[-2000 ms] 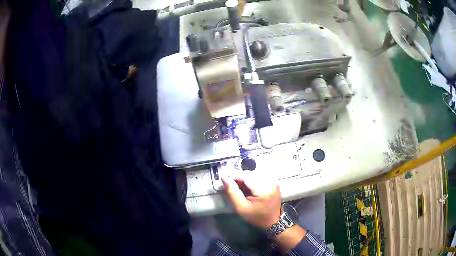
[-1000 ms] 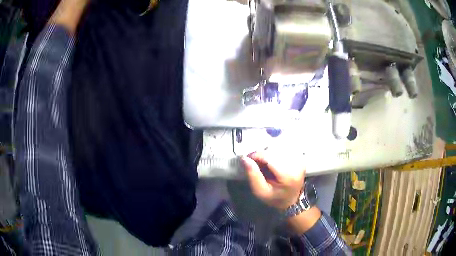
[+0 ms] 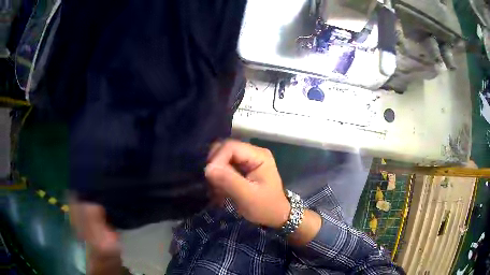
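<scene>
A dark navy garment hangs over the left side of the machine bed and down to its front. My right hand, with a metal watch, is curled with thumb and fingers pinched on the garment's right edge, in front of the bed. My left hand is blurred at the garment's lower left corner; whether it grips the cloth is not clear. The overlock machine's pale cloth plate and brightly lit needle area are at the top, with no cloth seen under the needle.
The whitish machine bed has dark round holes and a scuffed right end. A dark strap-like part hangs beside the needle area. At lower right are a yellow-framed wire rack and a slatted tan board. Green floor shows at left.
My right hand has left the bed's front edge and moved left to the garment. My left hand has come down from the upper left to the garment's lower corner. The view has shifted downward.
</scene>
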